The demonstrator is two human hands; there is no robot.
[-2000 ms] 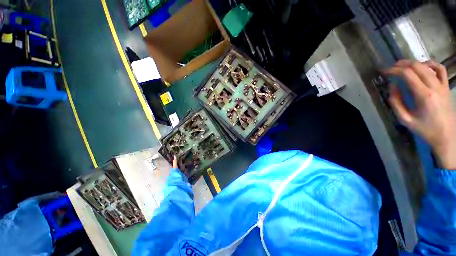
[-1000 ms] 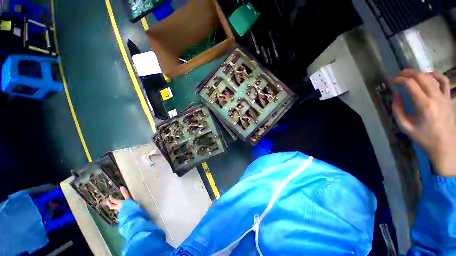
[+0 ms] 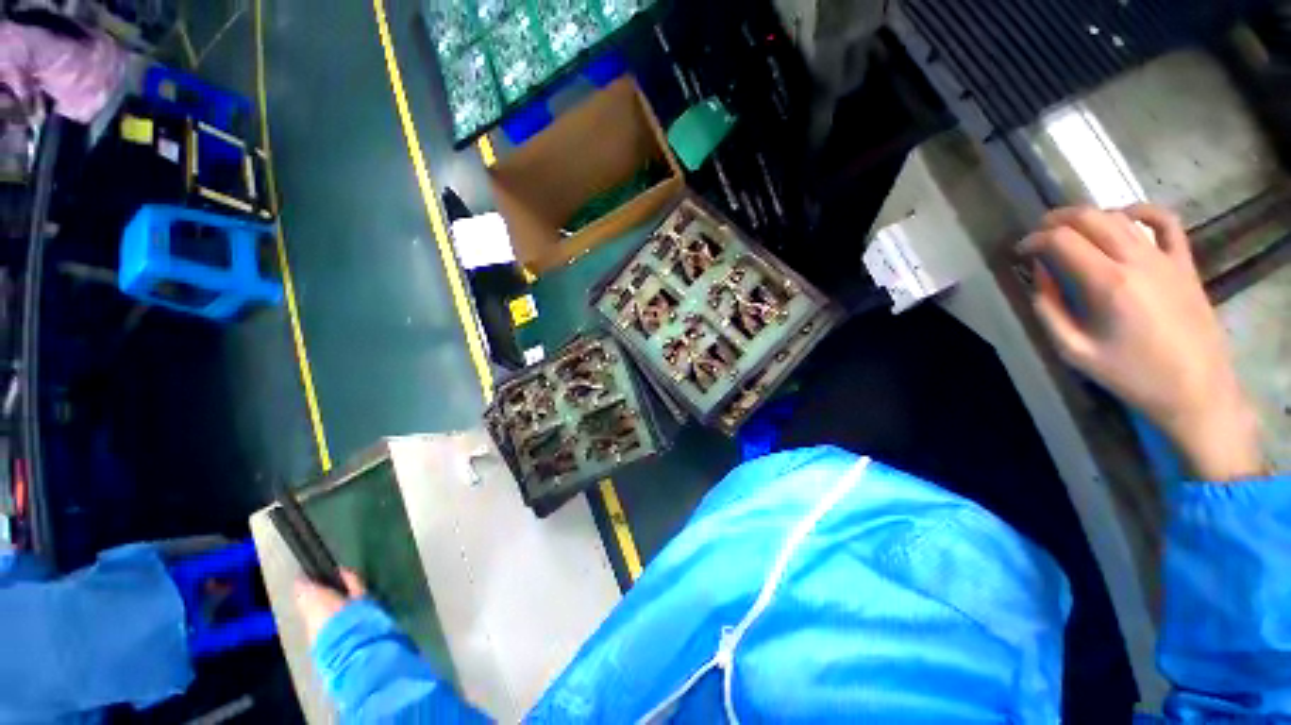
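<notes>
My left hand is at the lower left, holding a dark solder pallet that stands nearly edge-on over the green top of a pale-sided bench. My right hand is at the right over the conveyor edge. Its fingers are curled, with a gap to the thumb, and no held thing shows; its fingertips' underside is hidden. Two stacks of empty pallets with brown clips are in the middle: a larger, upper one and a smaller, lower one, overlapping the bench's edge.
An open carton with green strips is above the stacks. Green circuit boards lie on a dark tray at the top. Blue stools and a pink-clothed person are at the left. A blue sleeve shows at the lower left. A ribbed black part is at top right.
The pallets lying on the bench at the lower left have been lifted and tilted edge-on by my left hand, baring the green surface. The view has shifted; my right hand stays by the conveyor.
</notes>
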